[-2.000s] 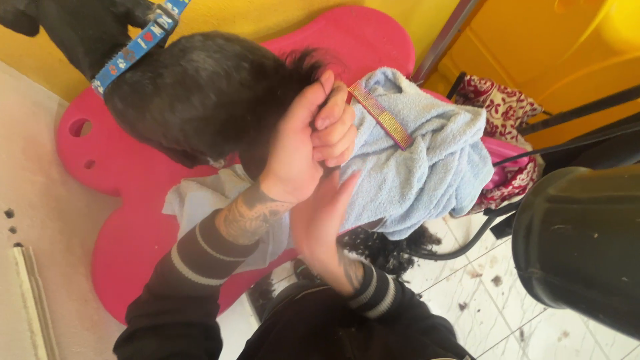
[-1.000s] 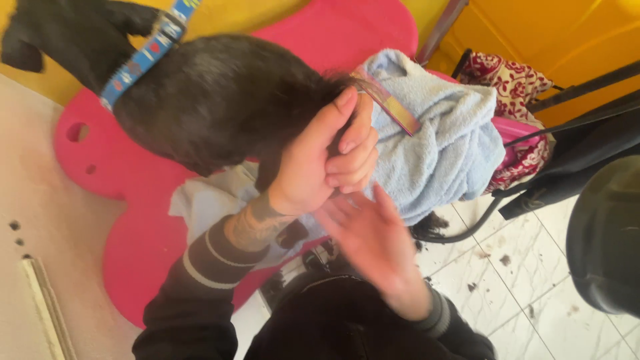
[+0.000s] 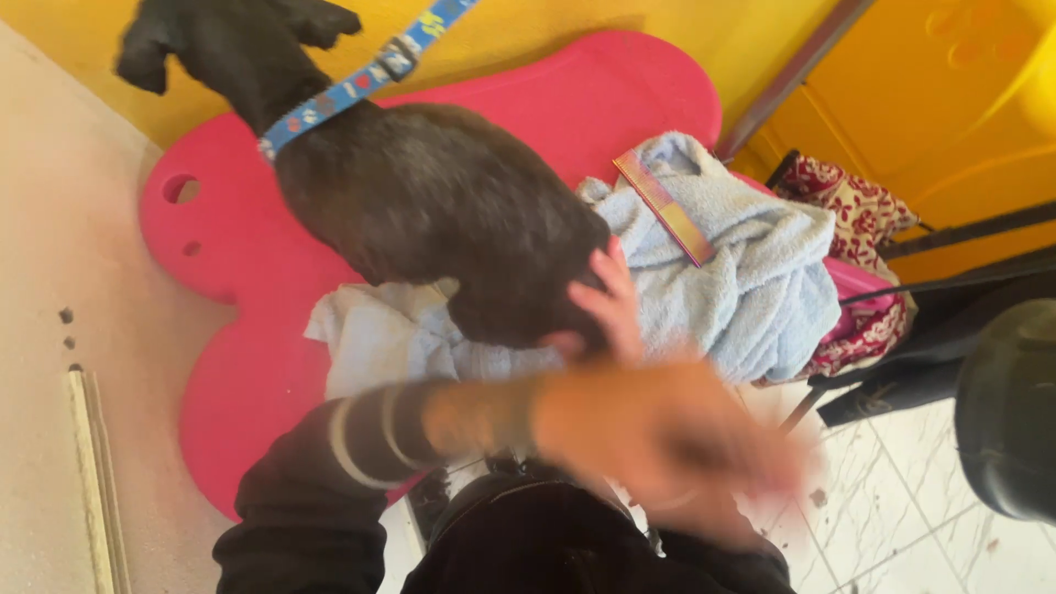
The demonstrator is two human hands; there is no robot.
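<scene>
A black dog (image 3: 445,206) with a blue patterned strap (image 3: 338,95) at its neck is on a pink, rounded-lobed tabletop (image 3: 256,247), its head at the upper left. My right hand (image 3: 610,305) touches the dog's rump, fingers spread. Crossing in front of my right arm, my left hand (image 3: 660,429) is strongly blurred; a dark patch shows at its fingers, and what it holds cannot be made out. A shiny pink and gold metal comb (image 3: 664,206) lies on a crumpled light blue towel (image 3: 742,272) beside the dog's rear. A pale cloth (image 3: 388,330) is under the dog.
A yellow wall (image 3: 91,41) borders the table's far side. At the right are a red floral fabric (image 3: 858,206), black bars and a dark rounded object (image 3: 1006,412). Dark hair bits lie on the white tiled floor (image 3: 899,478).
My left hand has moved away from the dog's rear, toward the lower right. My right hand has moved up onto the rump. The comb is now fully visible on the towel.
</scene>
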